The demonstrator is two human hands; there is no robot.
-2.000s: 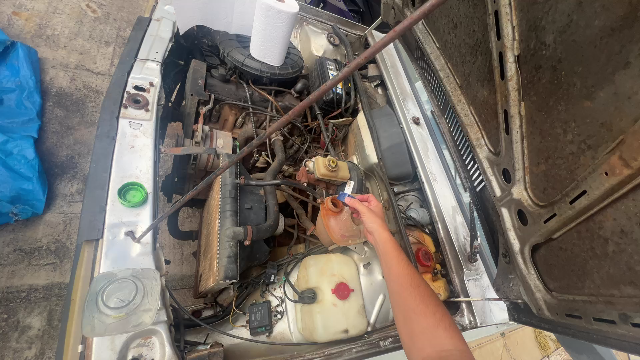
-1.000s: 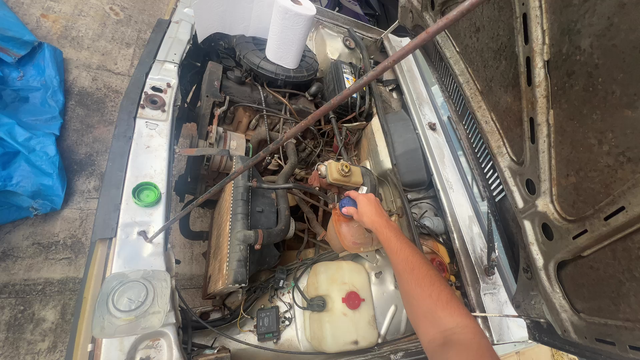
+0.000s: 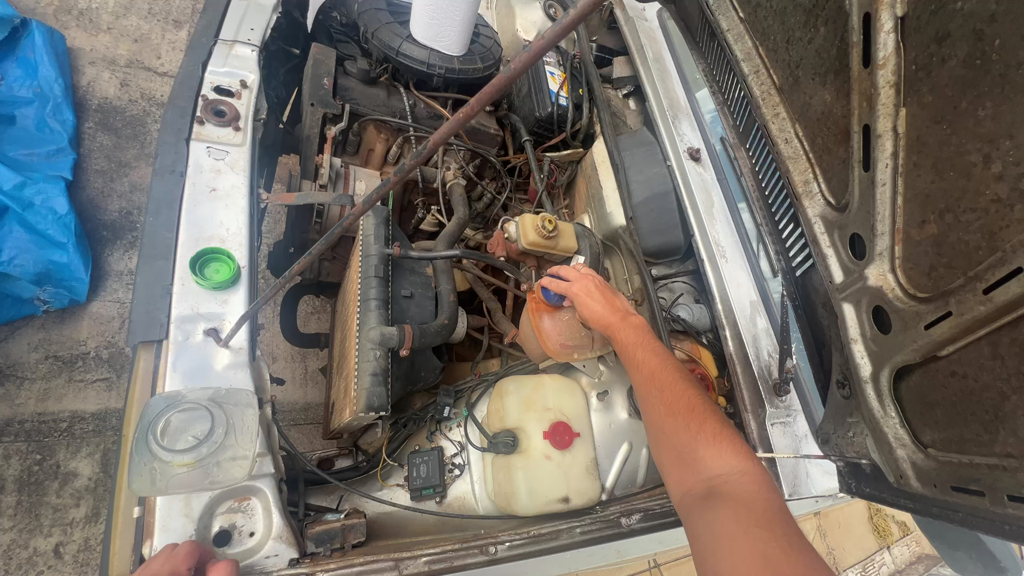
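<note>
My right hand point(image 3: 588, 298) grips a blue cap point(image 3: 554, 286) at the mouth of the orange-stained coolant expansion tank point(image 3: 564, 332). Just behind it sits the yellowed brake fluid reservoir point(image 3: 547, 234). Nearer to me is a whitish washer fluid tank point(image 3: 544, 472) with a red cap point(image 3: 561, 435). My left hand point(image 3: 188, 560) shows only in part at the bottom edge, near the front corner of the silver body panel; whether it holds anything is hidden. A green cap point(image 3: 214, 268) and a clear plastic container point(image 3: 194, 442) rest on the front panel.
A rusty hood prop rod point(image 3: 416, 156) slants across the bay. The raised hood point(image 3: 872, 304) fills the right side. The radiator point(image 3: 358, 320), hoses, battery point(image 3: 542, 92) and air filter housing point(image 3: 384, 36) with a paper towel roll point(image 3: 445, 24) surround the work. A blue tarp point(image 3: 40, 168) lies at left.
The blue cap, earlier held up at the tank's mouth with the opening visible, now covers the opening under my right hand. My left hand has come into view at the bottom.
</note>
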